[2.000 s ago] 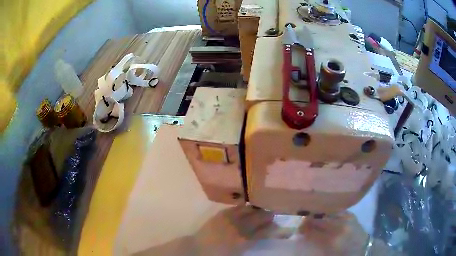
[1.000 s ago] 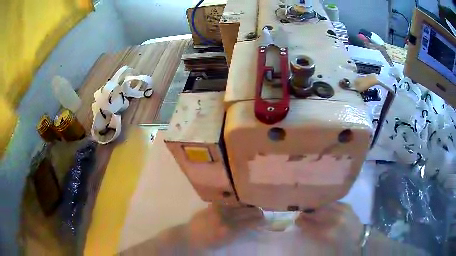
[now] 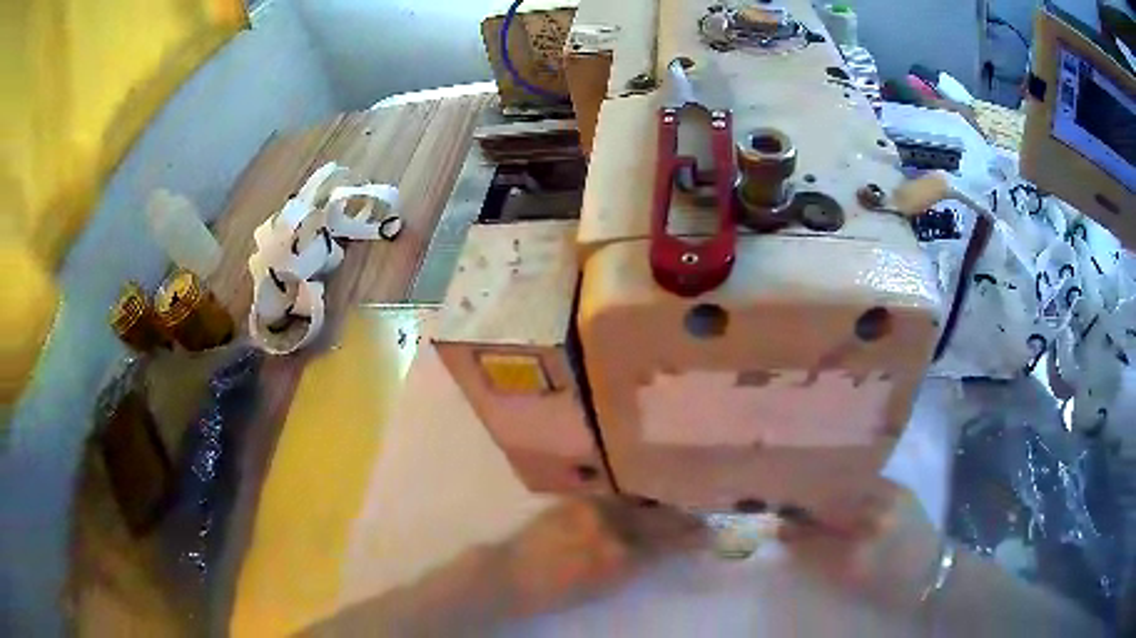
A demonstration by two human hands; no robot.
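The cream sewing machine head (image 3: 760, 405) fills the centre, with a red slotted guard (image 3: 693, 256) on its front. My left hand (image 3: 586, 548) and my right hand (image 3: 860, 536) are blurred just below the head, one on each side of the opening. A small whitish piece (image 3: 735, 536) shows between them, perhaps a strap; I cannot tell if either hand grips it. The fingertips are partly hidden under the head.
A bundle of white straps (image 3: 299, 243) lies on the wood at left, with golden-brown cylinders (image 3: 193, 312) nearby. A clear plastic bag (image 3: 1028, 499) is at right, below a heap of white straps (image 3: 1059, 287). A control panel (image 3: 1096, 106) stands upper right.
The view has shifted, so the machine sits further left and slightly higher than two seconds ago. Both hands stay under the head; the gap between them now shows a small whitish piece.
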